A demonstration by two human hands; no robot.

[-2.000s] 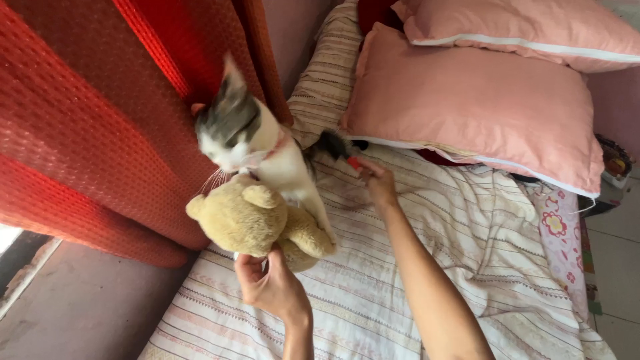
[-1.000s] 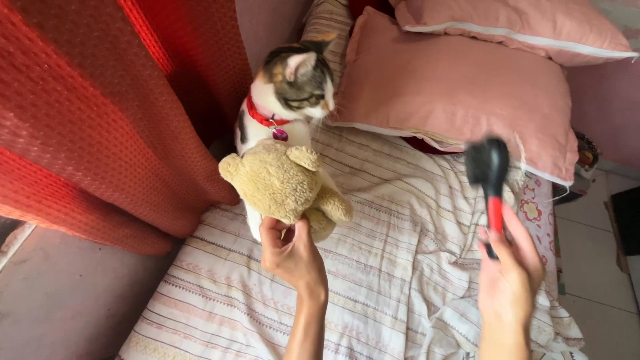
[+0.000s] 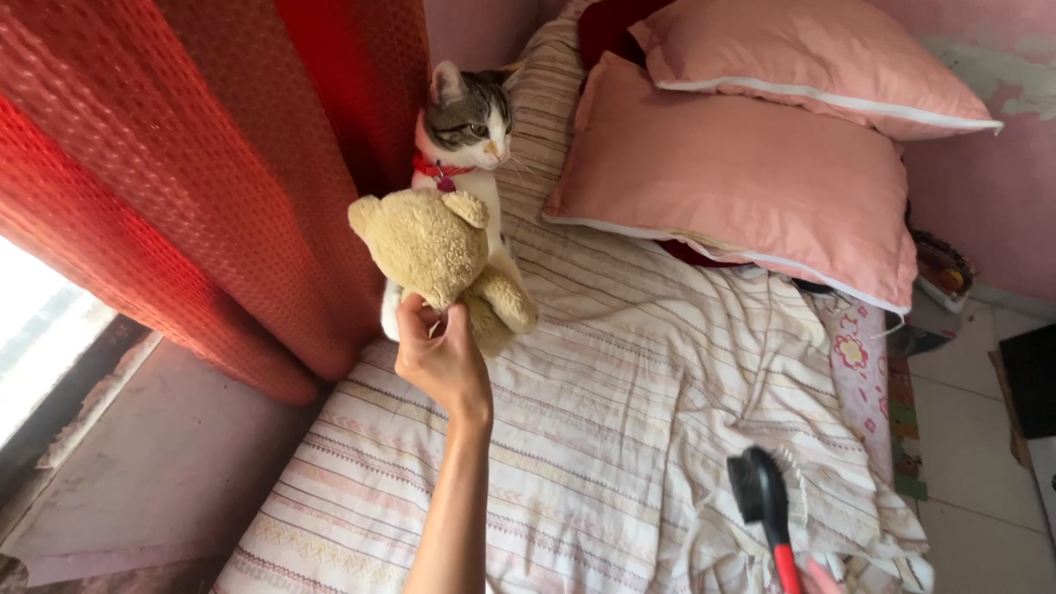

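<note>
A tan teddy bear (image 3: 429, 243) is pinched between the thumb and fingers of my left hand (image 3: 443, 355). Right behind it a white and grey tabby cat (image 3: 470, 124) in a red collar with a small tag sits on the bed, its face turned to the right. Part of the cat's chest and legs is hidden by the bear. At the bottom right, my right hand (image 3: 818, 577) shows only in part, on the red handle of a black pet grooming brush (image 3: 763, 495). The brush is held over the striped bedsheet, apart from the cat.
Red curtains (image 3: 247, 165) hang to the left, beside a window ledge (image 3: 157, 445). Two pink pillows (image 3: 734, 173) lie at the head of the bed, on a striped sheet (image 3: 577, 412). Tiled floor (image 3: 961, 412) and a few objects show past the bed's right edge.
My right hand has drawn the brush away from beside the cat to the lower right. The cat's head, lowered at the bear two seconds ago, is now raised. My left hand still holds the bear.
</note>
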